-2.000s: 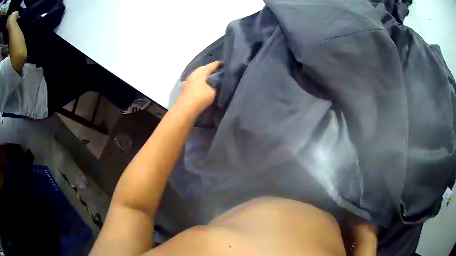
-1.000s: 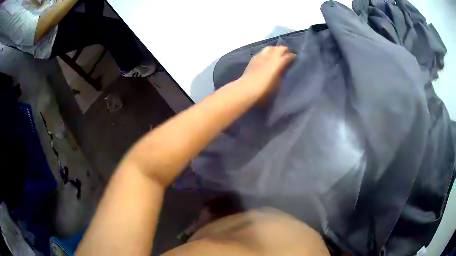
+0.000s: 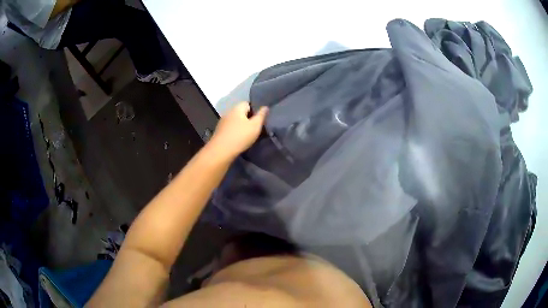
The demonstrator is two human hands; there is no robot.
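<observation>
The grey garment (image 3: 444, 138) lies in a heap over the white table and hangs over its near edge. Its shiny, thin lining (image 3: 318, 135) shows on the left part, with matte cloth folded over the right. My left hand (image 3: 243, 129) pinches the garment's left edge between thumb and fingers, at the table edge. Bare skin, apparently my other arm, fills the bottom of the picture. My right hand itself does not show; it is hidden or cut off.
The white table (image 3: 240, 36) runs behind the garment, its dark edge slanting down at left. A seated person's leg and shoe (image 3: 157, 76) are at upper left beside a stool. Dark blue cloth (image 3: 27, 156) and a teal item (image 3: 75, 280) lie at left.
My left hand moved right over the garment, then back left to its edge. The lining there is now spread wider. My right hand, earlier at the lower right, has gone from view.
</observation>
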